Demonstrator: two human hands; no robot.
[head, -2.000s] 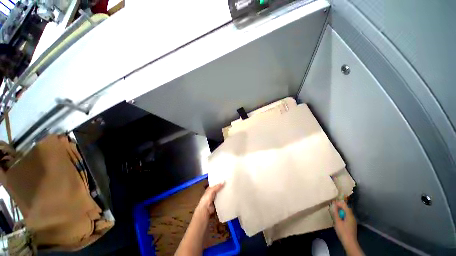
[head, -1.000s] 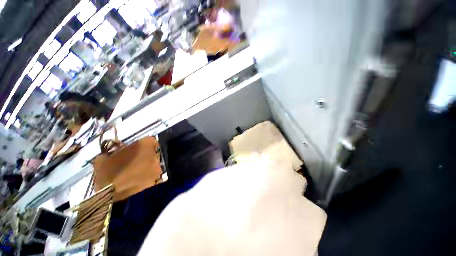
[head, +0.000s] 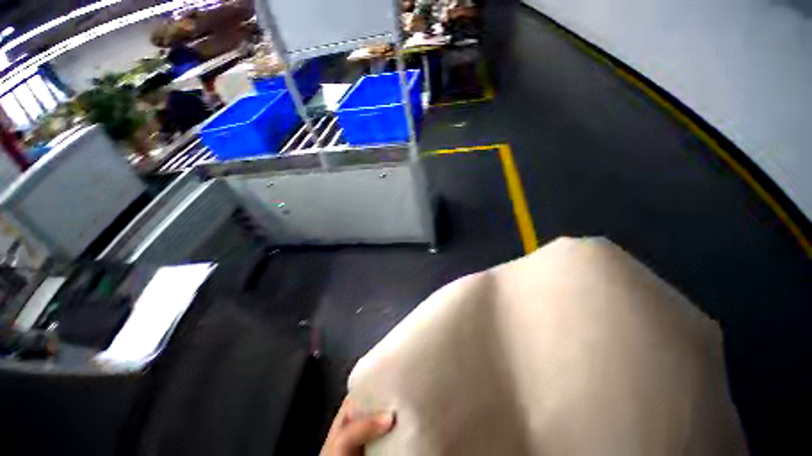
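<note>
A large cream sheet piece [head: 570, 356] fills the lower middle and right of the view, with soft bent edges. My left hand [head: 361, 432] is at its lower left edge, with the thumb on the front face, gripping it. The hand is cut off by the bottom edge. I cannot tell if the sheet is one layer or several. My right hand is not in view; the sheet may hide it.
Blue crates [head: 378, 107] stand on a roller rack behind a grey panel [head: 343, 209]. Yellow lines [head: 518, 196] mark the dark floor. A white sheet [head: 160, 312] lies at left. A pale wall [head: 712, 80] is at right.
The view has turned away from the white table, brown panels and cream pile to the floor and crate rack. The cream sheet has come along, held up in my left hand.
</note>
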